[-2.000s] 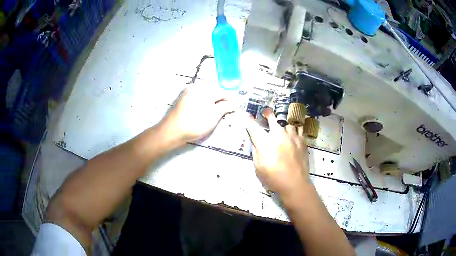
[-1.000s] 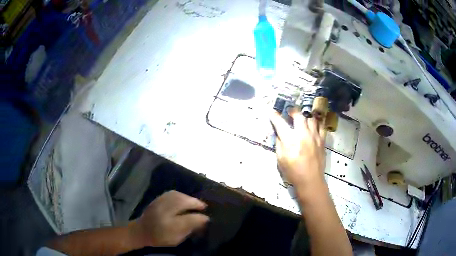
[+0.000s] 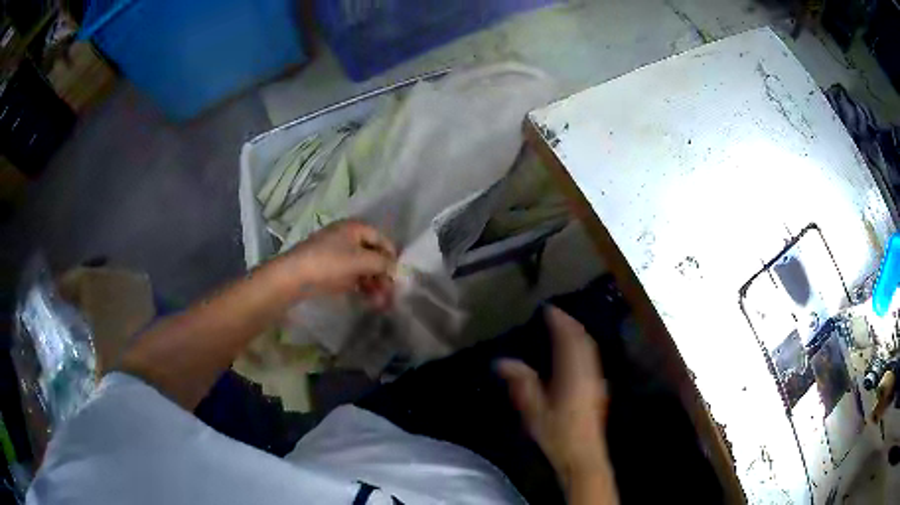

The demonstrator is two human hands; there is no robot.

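Observation:
My left hand (image 3: 355,264) is closed on a pale grey-white cloth piece (image 3: 429,148) over the bin left of the table. The cloth bunches at my fingers and spreads up over the bin. My right hand (image 3: 567,380) is off the table edge, over the dark area before me, with thumb and fingers apart and nothing in it. The bin (image 3: 249,202) has a pale rim and holds folded pale green-grey cloth (image 3: 311,178).
The white machine table (image 3: 651,187) with a chipped edge is at the right. The needle area (image 3: 873,370) and the blue lamp head (image 3: 888,276) are at the right rim. A blue container (image 3: 202,49) and a deep-blue basket (image 3: 414,30) are at the back.
The view has swung left, towards the bin. My left hand has moved to the bin and taken hold of the cloth. My right hand has left the needle area.

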